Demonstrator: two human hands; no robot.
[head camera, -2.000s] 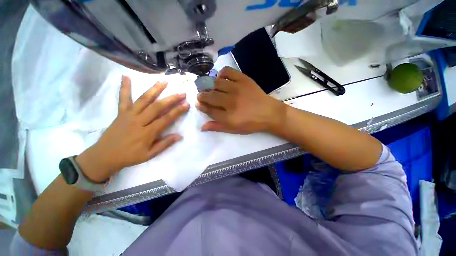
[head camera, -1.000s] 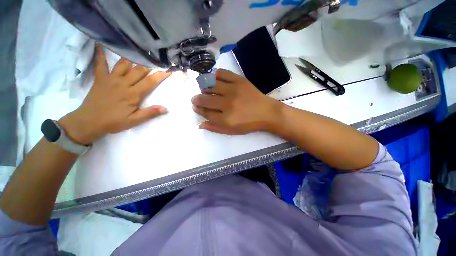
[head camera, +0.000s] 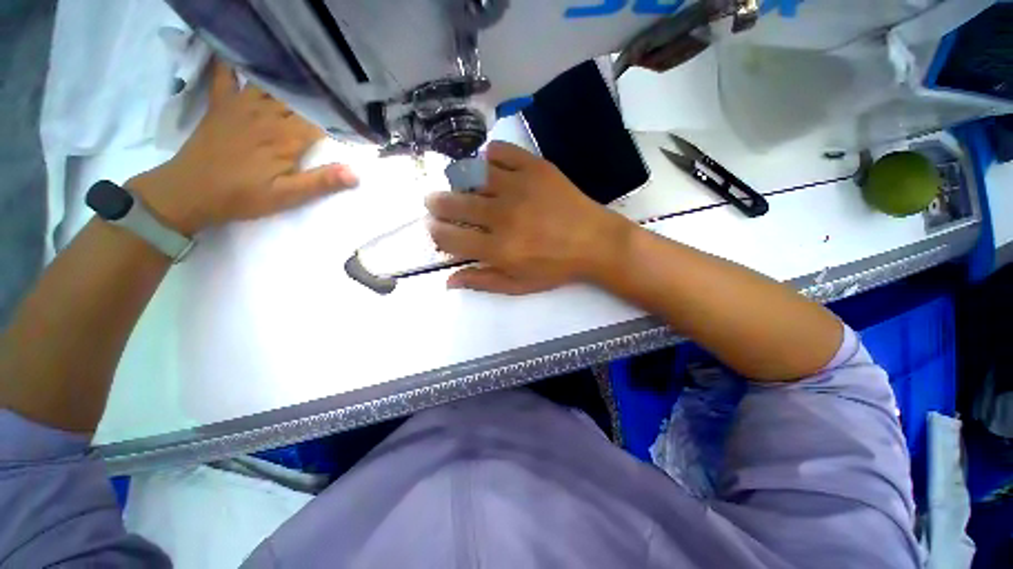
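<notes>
White fabric (head camera: 106, 95) lies at the upper left, behind and under my left hand. My left hand (head camera: 250, 156) is spread flat, palm down, with its thumb pointing at the needle area; its fingertips are partly hidden by the machine head. My right hand (head camera: 522, 228) rests right of the needle with fingers bent, at a small round grey disc (head camera: 468, 173); I cannot tell if it grips the disc. The sewing machine head (head camera: 533, 45) stands above, its presser area (head camera: 420, 156) brightly lit. The slide plate (head camera: 417, 247) with a dark grey corner tab (head camera: 369, 272) shows in the table.
A smartphone (head camera: 589, 128) lies right of the needle, black thread snips (head camera: 716, 176) farther right, and a green round fruit (head camera: 901, 183) at the far right. A measuring strip (head camera: 444, 387) runs along the table front. A blue crate (head camera: 905, 356) and white pieces (head camera: 222, 517) are below.
My left hand has moved left and away towards the back, and the white fabric has moved with it, uncovering the slide plate and its tab. My right hand has stayed nearly in place.
</notes>
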